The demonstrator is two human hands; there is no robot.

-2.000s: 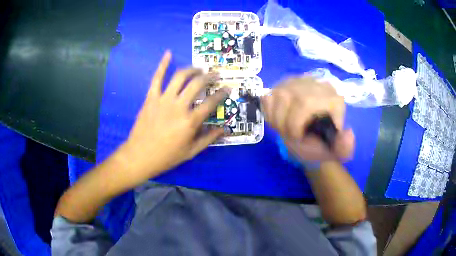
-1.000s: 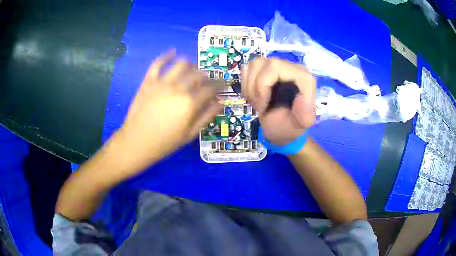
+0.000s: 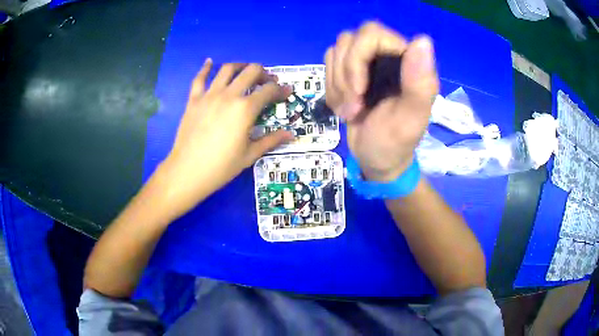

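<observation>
Two open white square housings with circuit boards lie one behind the other on the blue mat. The near housing (image 3: 300,197) is uncovered. The far housing (image 3: 306,134) is partly hidden by my hands. My left hand (image 3: 230,121) rests over its left side with fingers spread on the board area. My right hand (image 3: 384,92), with a blue band at the wrist, is in a fist around a thick black tool handle (image 3: 383,80), raised at the far housing's right edge. The tool's working end is hidden.
Clear cord bags (image 3: 473,152) lie right of the housings, with a white clump (image 3: 540,139) at the mat's right edge. Pale molded parts (image 3: 578,177) lie in rows on another blue sheet (image 3: 542,230) at the far right. The blue mat (image 3: 217,246) sits over a dark green surface (image 3: 79,118).
The housings appear lower in view and a gap now shows between them. My left hand has settled on the far housing. My right hand has risen up the view, still holding the black handle.
</observation>
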